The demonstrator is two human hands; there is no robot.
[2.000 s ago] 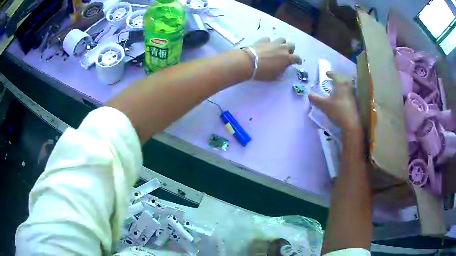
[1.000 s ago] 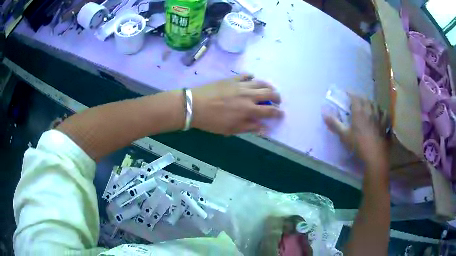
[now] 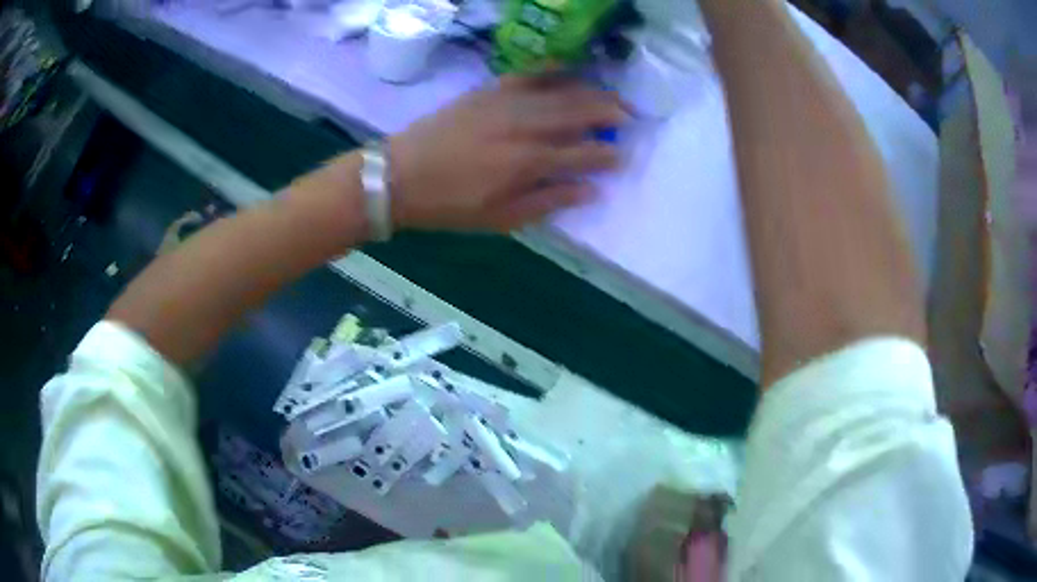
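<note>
My left hand [image 3: 506, 150] is over the near edge of the white raised shelf [image 3: 694, 244], palm down and blurred. A small part of a blue battery cell [image 3: 606, 134] shows at its fingertips; the hand hides the rest. My right forearm stretches up across the shelf, and my right hand is cut off by the top edge of the picture. A green drink bottle [image 3: 557, 28] is just beyond my left hand. A white fan head [image 3: 407, 40] stands to the left of the bottle, on the shelf.
Loose white shell halves [image 3: 398, 426] lie in a pile below the shelf, on a pale work sheet [image 3: 455, 512]. A crumpled clear plastic bag [image 3: 637, 455] with something pink inside is to their right. An open brown carton [image 3: 992, 216] stands at the far right.
The view has shifted, so the shelf sits higher. My left hand has moved left over the shelf with the blue cell. My right hand has gone from beside the carton up out of the picture.
</note>
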